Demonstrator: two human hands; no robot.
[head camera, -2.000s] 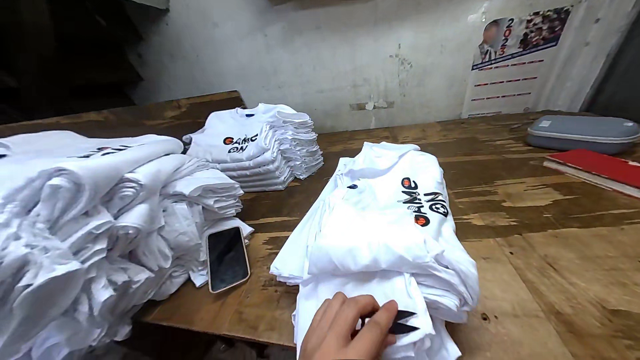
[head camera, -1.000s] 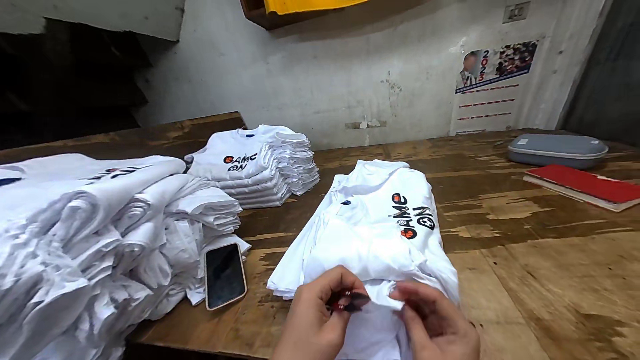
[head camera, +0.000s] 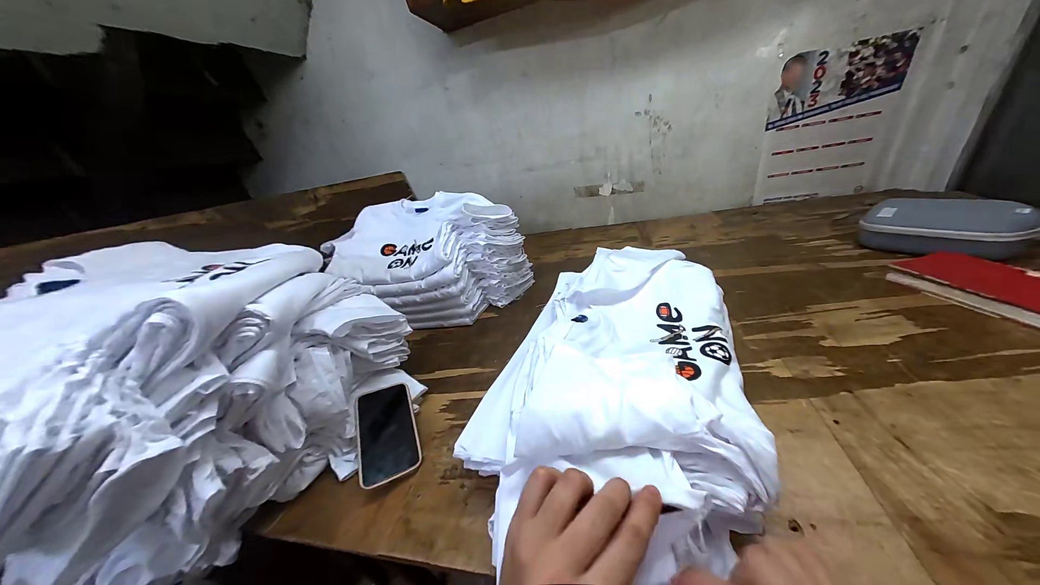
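Observation:
White T-shirts with a printed front (head camera: 617, 390) lie folded in a pile before me on the wooden table. My left hand (head camera: 581, 524) rests on the near end of the pile, its fingers bent over the white cloth; a bit of something dark shows beside the fingertips. What it grips, if anything, is hidden. My right hand (head camera: 764, 565) is at the bottom edge, blurred and partly cut off, beside the near hem of the shirts. A neat stack of folded white T-shirts (head camera: 431, 260) stands farther back, and a large loose heap of white T-shirts (head camera: 162, 390) is at the left.
A smartphone (head camera: 388, 436) lies by the left heap near the front edge of the wooden table (head camera: 886, 431). At the far right are a grey zip case (head camera: 946, 227) and a red-covered book (head camera: 975, 280). A wall with a calendar (head camera: 821, 122) closes off the back.
One second ago both hands were raised together at the near hem, pinching white cloth. Now the left lies flat-knuckled on the pile and the right is lower, at the frame's edge.

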